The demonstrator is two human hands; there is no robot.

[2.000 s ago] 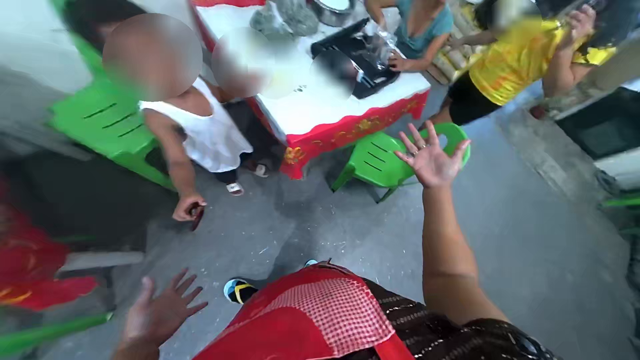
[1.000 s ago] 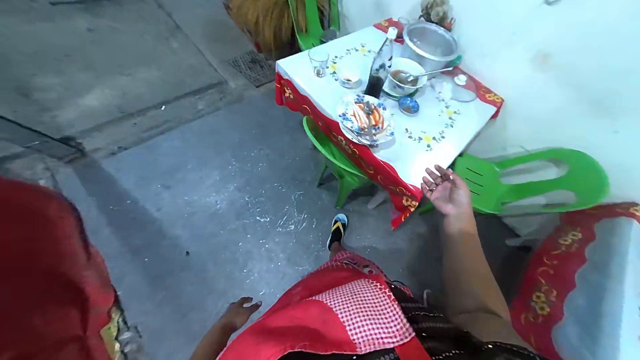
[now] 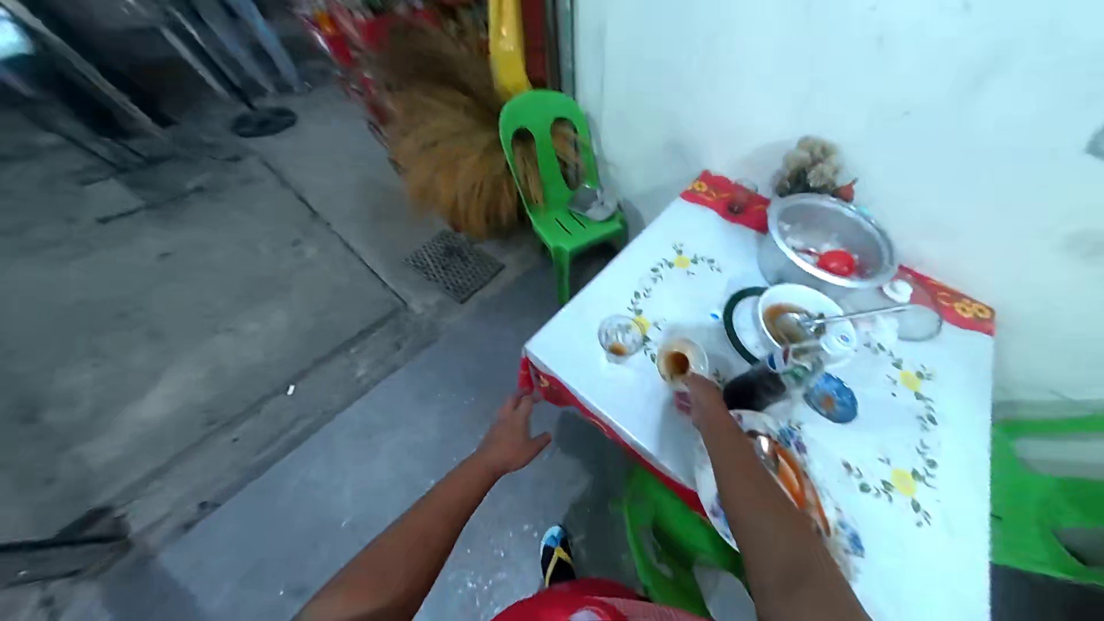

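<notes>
My left hand (image 3: pixel 515 435) is at the near-left edge of the table, its fingertips by the red border of the tablecloth (image 3: pixel 561 392), holding nothing. Over the table, my right hand (image 3: pixel 700 395) is at a small cup of brown liquid (image 3: pixel 681 360); its fingers are partly hidden, so whether they grip the cup is unclear. Left of the cup is a drinking glass (image 3: pixel 620 337) with a little brown liquid. A dark bottle (image 3: pixel 759 386) lies or leans right of my hand, beside a bowl of brown soup (image 3: pixel 789 321) with a ladle. My right forearm passes over a patterned plate of orange-red food (image 3: pixel 798 483).
A large metal pot (image 3: pixel 832 241) holds something red, near garlic bulbs (image 3: pixel 811 164) by the wall. A small blue dish (image 3: pixel 831 398) lies near the bottle. Green plastic chairs (image 3: pixel 545 164) stand around the table. Straw-coloured brooms (image 3: pixel 457 155) and a floor grate (image 3: pixel 454 264) are farther back.
The view has swung to the table and closer to it. My right hand, raised palm up a second ago, is now down at the small cup. My left hand has come to the table's edge.
</notes>
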